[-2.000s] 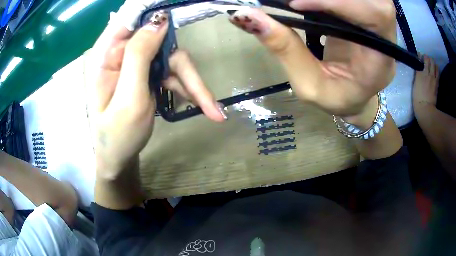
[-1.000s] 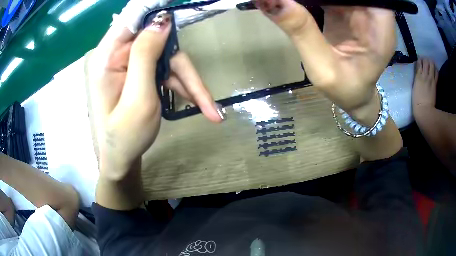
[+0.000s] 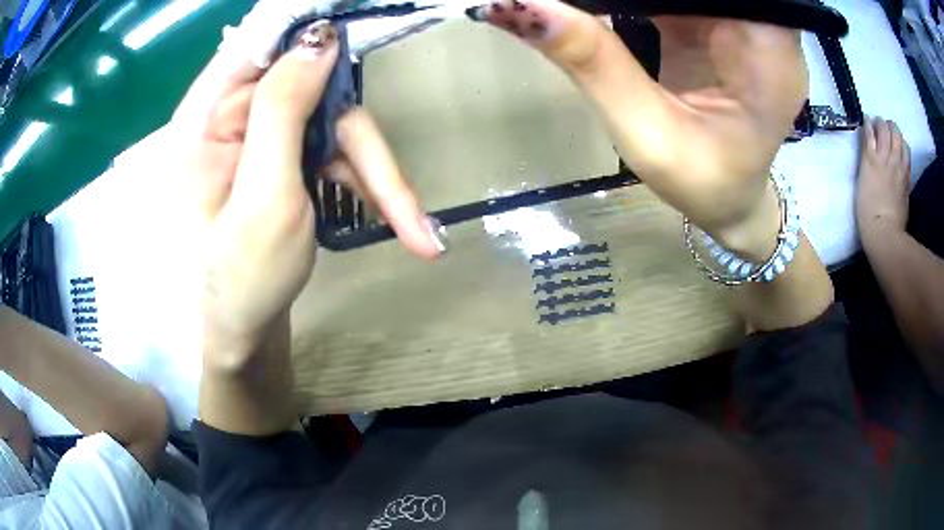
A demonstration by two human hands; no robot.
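A black phone housing frame (image 3: 476,210) is held tilted above the cardboard. My left hand (image 3: 264,197) grips its left end, thumb on top, one finger reaching through the opening; white covering shows on fingers behind the edge. My right hand (image 3: 688,124) is at the frame's upper right and holds black tweezers (image 3: 766,12), whose handle points right. The tweezer tips are hidden or too near the top edge to tell. Several dark notched strips (image 3: 574,284) lie in parallel rows on the cardboard below the frame, beside a shiny clear liner (image 3: 533,225).
Brown cardboard (image 3: 435,362) lies over white sheeting (image 3: 135,228). Another black frame (image 3: 844,83) lies at right beside a neighbour's hand (image 3: 883,171). Dark strips (image 3: 86,314) and stacked black frames (image 3: 29,264) are at far left, near another person's arm. The green bench top is upper left.
My left hand and the frame's left end have shifted slightly left. My right hand and the tweezers moved up and right, then slightly back left; the handle is now less steeply angled than at first.
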